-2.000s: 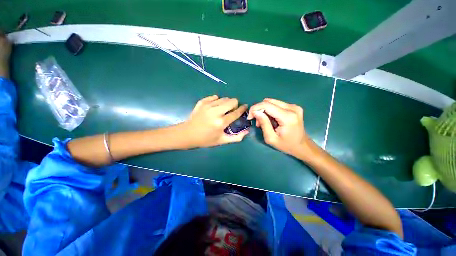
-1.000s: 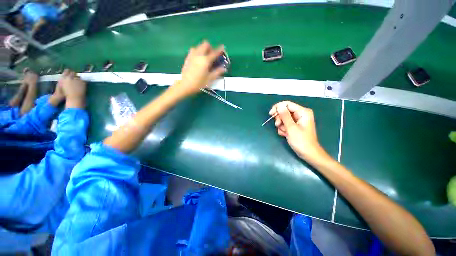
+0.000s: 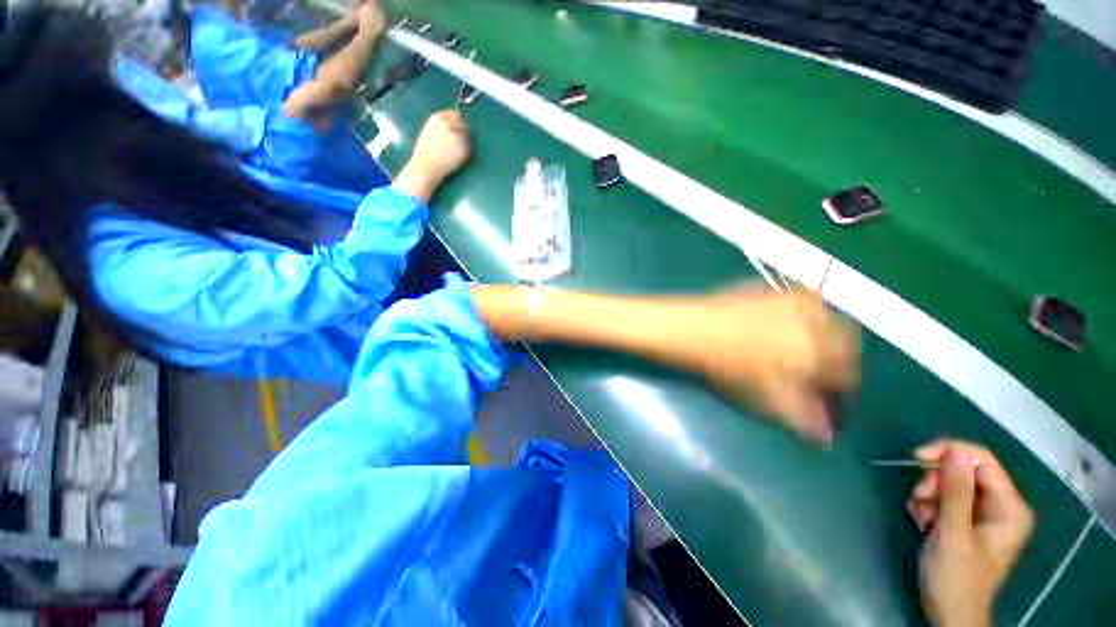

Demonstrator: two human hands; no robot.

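Observation:
My left hand point(image 3: 783, 361) is blurred over the bench, with a dark watch body point(image 3: 840, 410) partly showing under its fingers. My right hand point(image 3: 975, 514) is at the lower right and holds a thin pale stick point(image 3: 903, 463) that points left toward my left hand. The stick and the watch body are apart. Thin white strips point(image 3: 769, 268) lie across the white rail, partly hidden behind my left hand.
Watch bodies point(image 3: 852, 205) point(image 3: 1059, 321) lie on the green belt beyond the white rail point(image 3: 722, 214). A small black block point(image 3: 607, 170) is beside the rail. A clear plastic bag point(image 3: 541, 221) lies on the bench. Neighbouring workers in blue smocks point(image 3: 245, 288) sit at left. Black trays point(image 3: 893, 43) are beyond the belt.
The view has swung left. My left hand has come back from the belt to the bench with a watch body from there. My right hand still holds the stick.

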